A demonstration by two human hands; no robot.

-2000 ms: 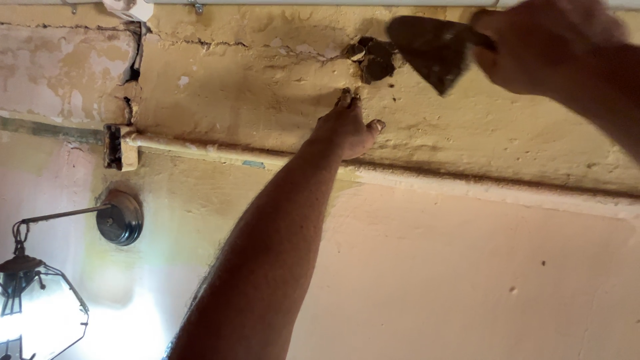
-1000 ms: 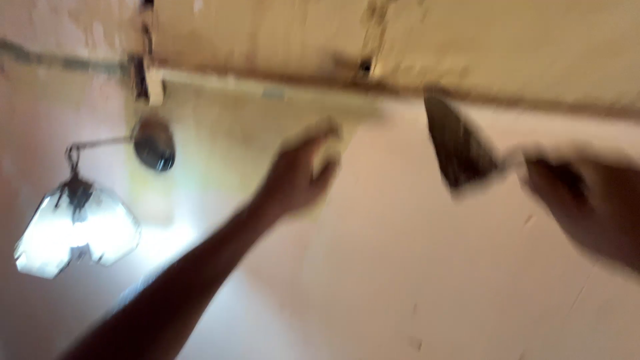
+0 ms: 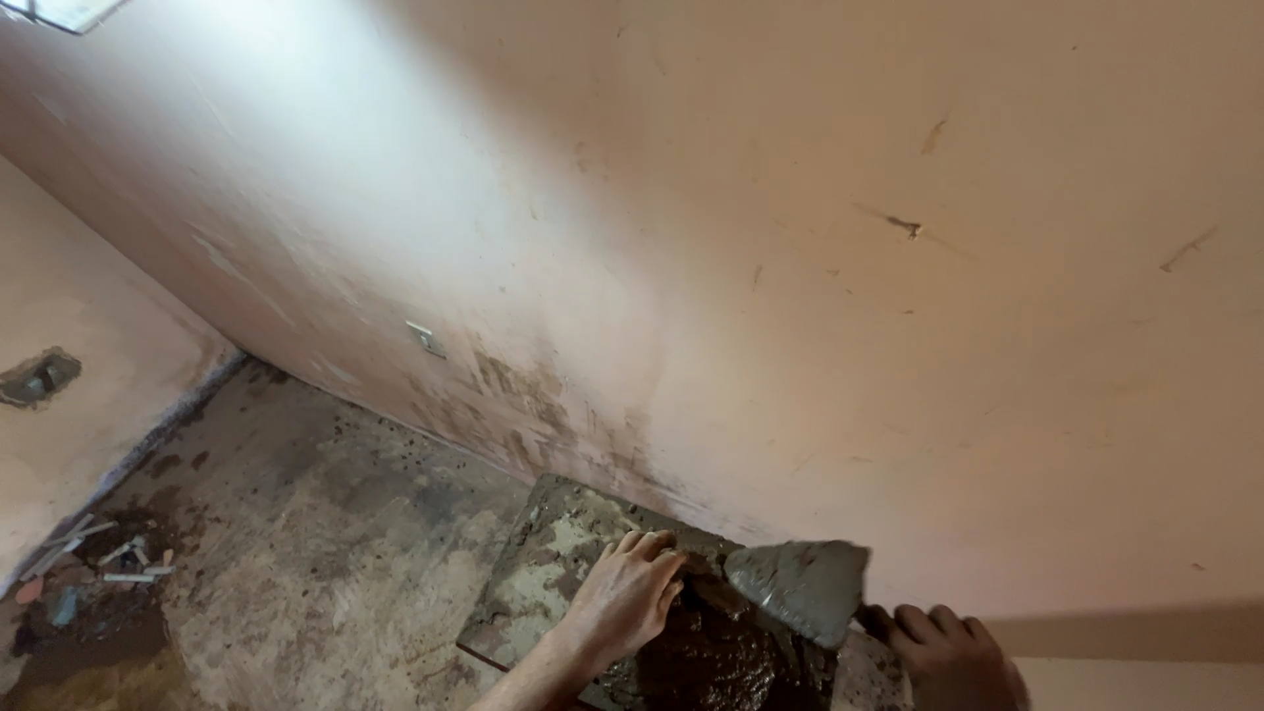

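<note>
A flat board [image 3: 523, 592] smeared with mortar stands near the foot of the wall. Wet dark mortar [image 3: 716, 647] is heaped on its right part. My left hand [image 3: 627, 592] is over the board at the edge of the mortar, fingers curled; whether it holds some mortar is not clear. My right hand [image 3: 943, 657] grips the handle of a pointing trowel [image 3: 805, 592], right of my left hand. The trowel's blade, coated with grey mortar, points left over the mortar. My right fingers hide most of the handle.
The pink plastered wall [image 3: 790, 296] rises behind the board, with a small socket plate [image 3: 425, 339] low down. Rubble and broken strips [image 3: 99, 563] lie on the stained floor [image 3: 326, 553] at left. A rough wall opening [image 3: 39, 377] is at far left.
The view has swung down from the cracked upper wall to the floor. Both hands have come down from the wall to the mortar board, the trowel still in my right hand.
</note>
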